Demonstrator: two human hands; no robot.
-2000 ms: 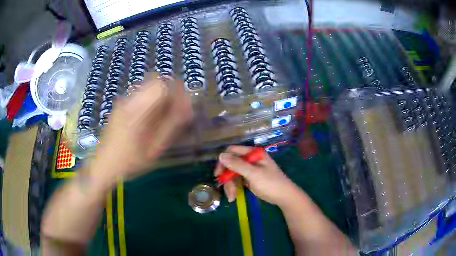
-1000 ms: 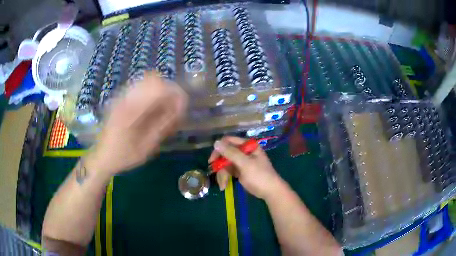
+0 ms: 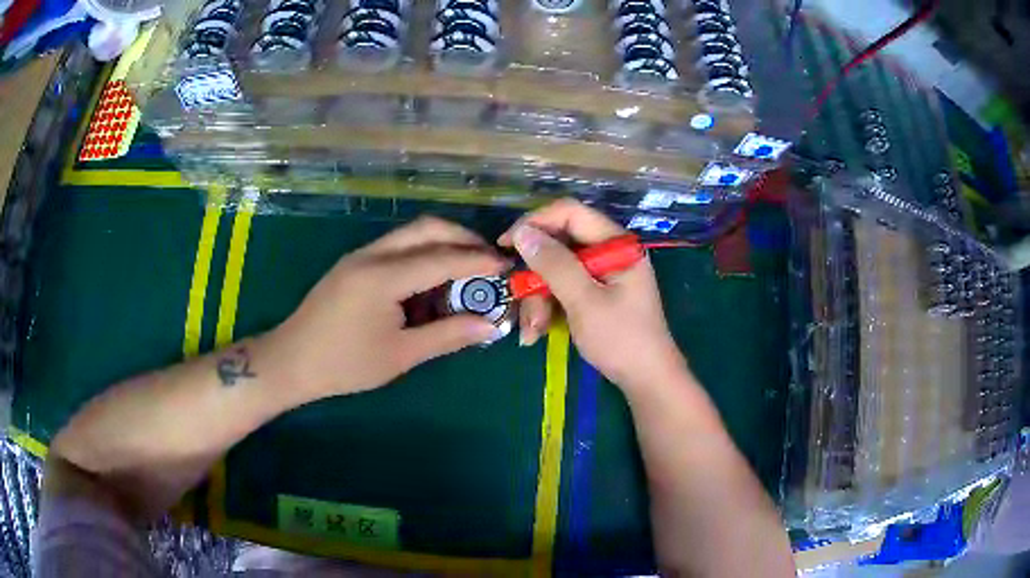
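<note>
A round metal component (image 3: 480, 296) with dark concentric rings is between the thumb and fingers of my left hand (image 3: 378, 305), above the green mat. A second shiny metal edge shows just under it, mostly hidden. My right hand (image 3: 599, 294) holds the red test probe (image 3: 604, 262) like a pen, its tip at the component's right edge. Whether the tip touches cannot be told. A thin wire runs from the probe's rear to the right. Behind the hands stands the stacked blister tray (image 3: 542, 96) with rows of components.
A second tray stack (image 3: 904, 373), partly filled, stands at the right. A sticker sheet (image 3: 110, 119) with red dots lies at the upper left. Yellow and blue tape marks the mat (image 3: 384, 452). A green area label (image 3: 339, 522) is at its front edge.
My left hand has moved from over the tray down to the mat and now grips a component beside the probe. The view has shifted closer and lower; the fan is mostly out of view.
</note>
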